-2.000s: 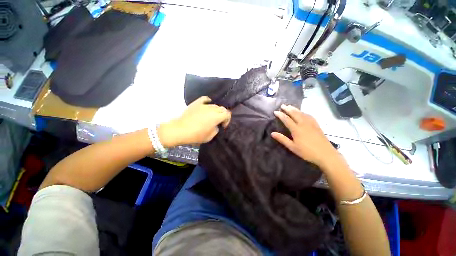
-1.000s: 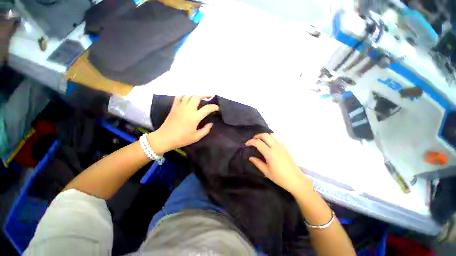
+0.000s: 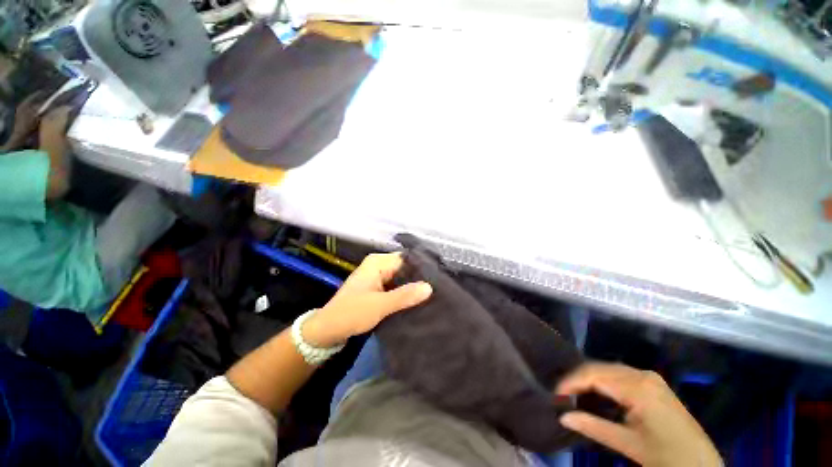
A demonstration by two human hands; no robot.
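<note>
A dark, floppy garment piece (image 3: 465, 342) hangs over my lap, in front of the white table's front edge. My left hand (image 3: 376, 296) pinches its upper left end between thumb and fingers. My right hand (image 3: 629, 410), slightly blurred, grips the lower right end with thumb and fingers. The cloth is stretched slantwise between both hands. The fingers behind the cloth are partly hidden.
The white sewing machine (image 3: 785, 137) stands at right, with a phone (image 3: 680, 160) and snips (image 3: 783, 263) beside it. Dark cut pieces (image 3: 292, 100) lie on brown board at left. A blue crate (image 3: 150, 401) of dark cloth is below. Another person (image 3: 55, 228) sits at far left.
The garment piece has come off the tabletop onto my lap. My left hand has moved down to its upper end, and my right hand down and right. The view has shifted, showing another person.
</note>
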